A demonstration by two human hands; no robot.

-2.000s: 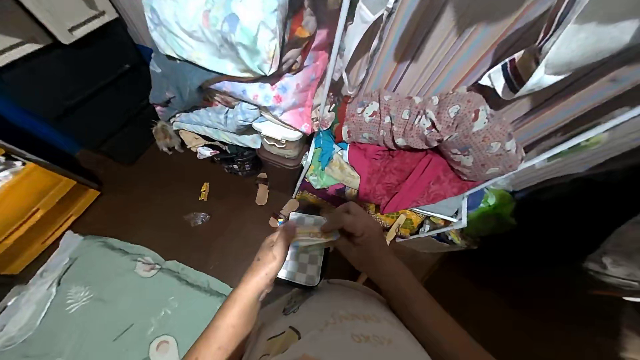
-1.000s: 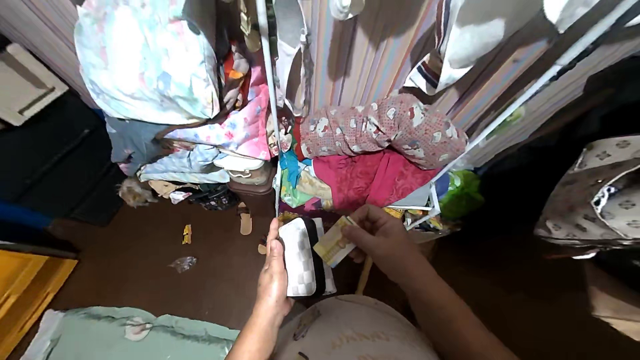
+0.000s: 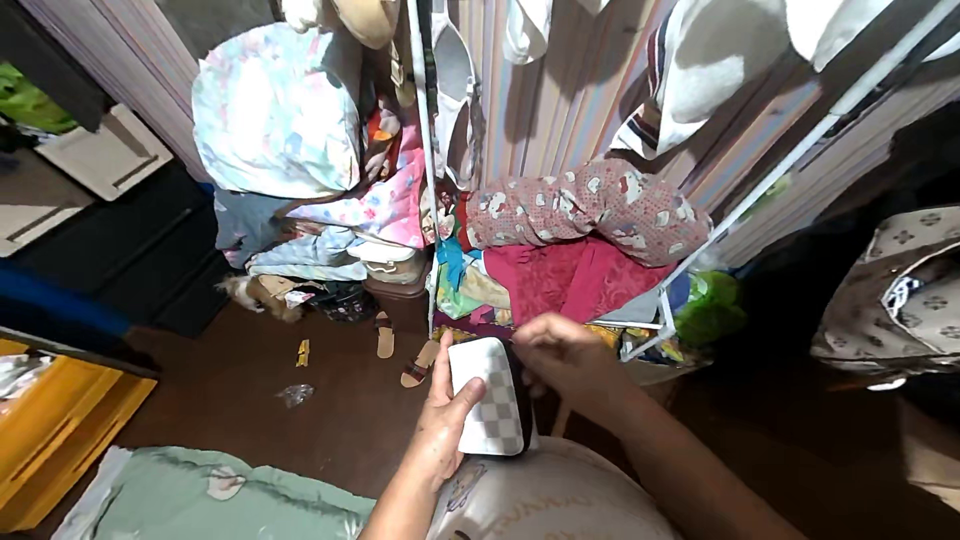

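Note:
A white and grey checkered wallet lies in my left hand, its thumb across the front face and the fingers along the left edge. My right hand is at the wallet's upper right edge, fingers curled beside its dark side. Whether the right fingers hold anything cannot be told, as no banknote shows now. Both hands are just in front of my light printed shirt.
A white metal rack holds a deep pink cloth and a patterned pink bolster. Sandals lie on the brown floor, near a crumpled clear wrapper. A green mat is at lower left, a patterned bag at right.
A second ago my right hand held a yellowish banknote beside the wallet; the note is now out of sight. That hand has moved close against the wallet's edge.

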